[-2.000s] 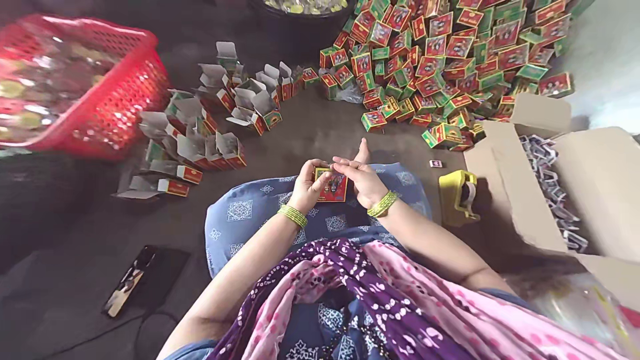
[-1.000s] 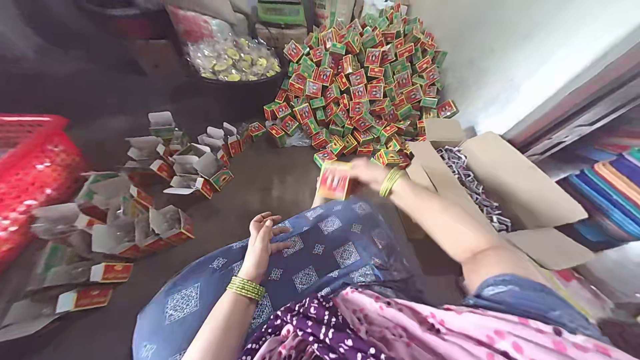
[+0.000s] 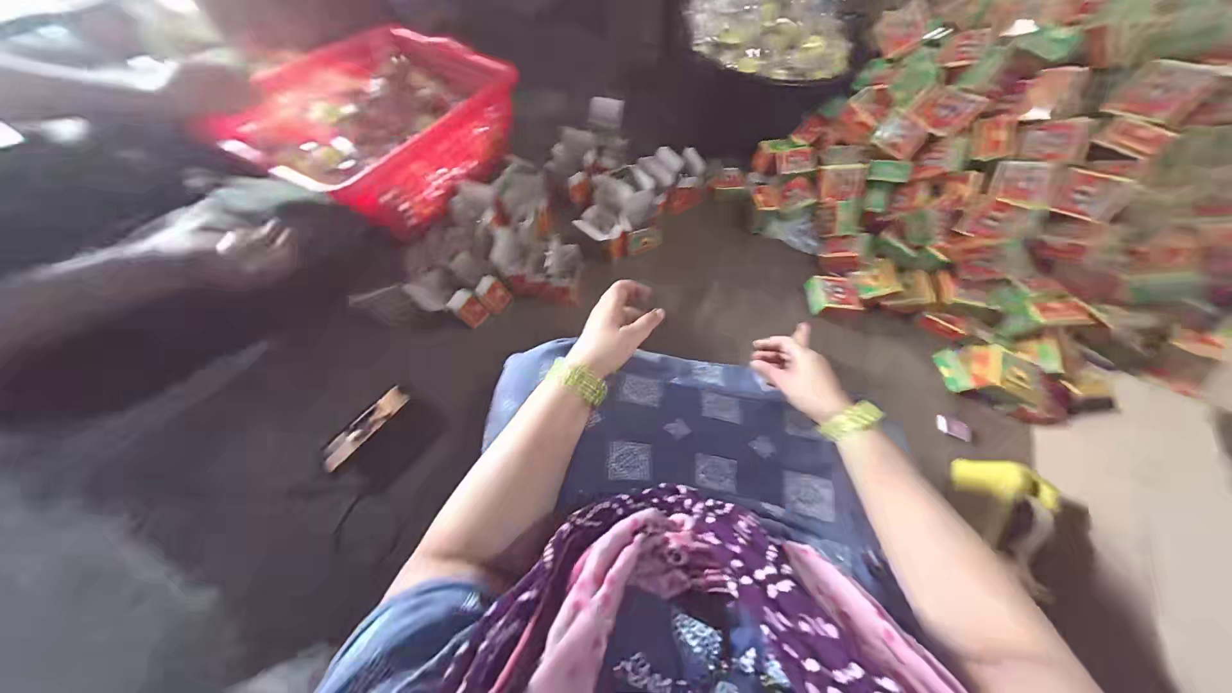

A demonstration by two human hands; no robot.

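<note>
My left hand (image 3: pixel 621 327) is raised over the far edge of my blue patterned lap cloth (image 3: pixel 717 472), fingers loosely curled and nothing in them. My right hand (image 3: pixel 794 371) hovers at the cloth's right side, likewise without an object. Beyond the left hand stand several small cardboard boxes with raised flaps (image 3: pixel 520 217). A large heap of closed red and green boxes (image 3: pixel 962 192) lies past my right hand, slightly blurred. On the floor right of my knee is a yellow tape dispenser (image 3: pixel 1006 481).
A red plastic basket (image 3: pixel 433 144) with small wrapped items is at the upper left, near another person's hand (image 3: pixel 255 241). A dark tub (image 3: pixel 770 72) of packets stands at the top. A phone-like object (image 3: pixel 366 428) lies at left, a cardboard carton (image 3: pixel 1107 472) at right.
The red and green box held a second ago is out of my hands. My right hand has come back from the heap side to over my lap. The view has swung left.
</note>
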